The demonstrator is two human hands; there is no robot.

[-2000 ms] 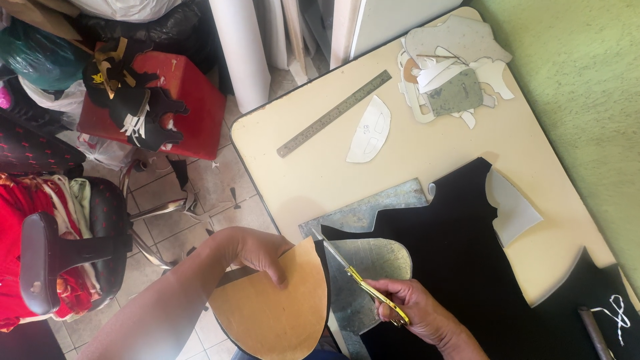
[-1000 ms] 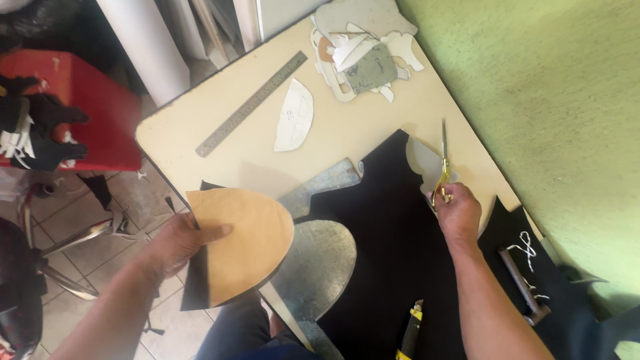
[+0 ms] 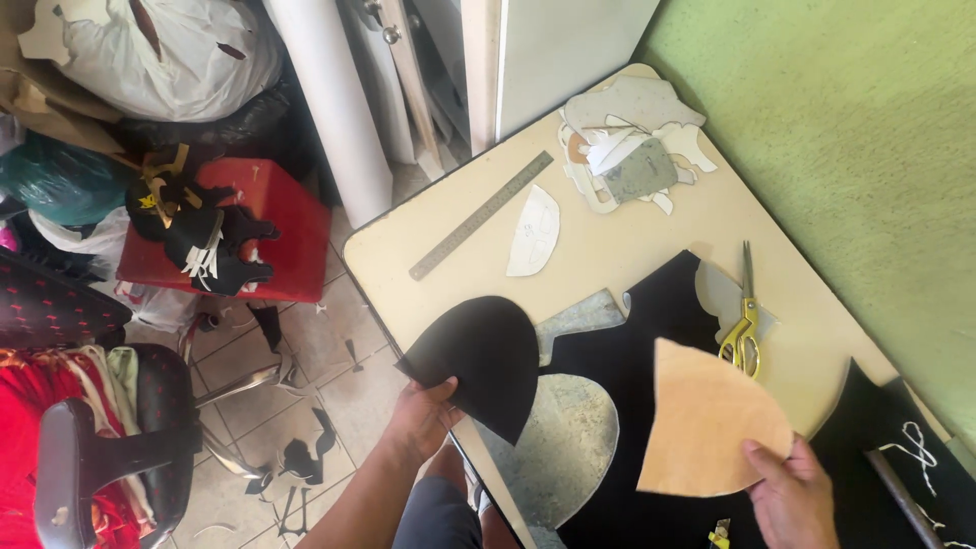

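Note:
Between thumb and fingers, my left hand holds a black rounded cut piece over the table's left edge. My right hand grips a tan half-oval piece above black material. Gold-handled scissors lie by a grey template at the right. A grey mottled rounded template lies between my hands, with another grey template above it. The yellow cutter shows at the bottom edge.
On the cream table are a metal ruler, a white paper pattern and a pile of templates. A green wall borders the right. At left stand a red box and a chair; scraps litter the tiled floor.
The scissors, in my right hand before, now lie on the table. The tan piece has gone from my left hand to my right, and the black piece is now apart from it in my left.

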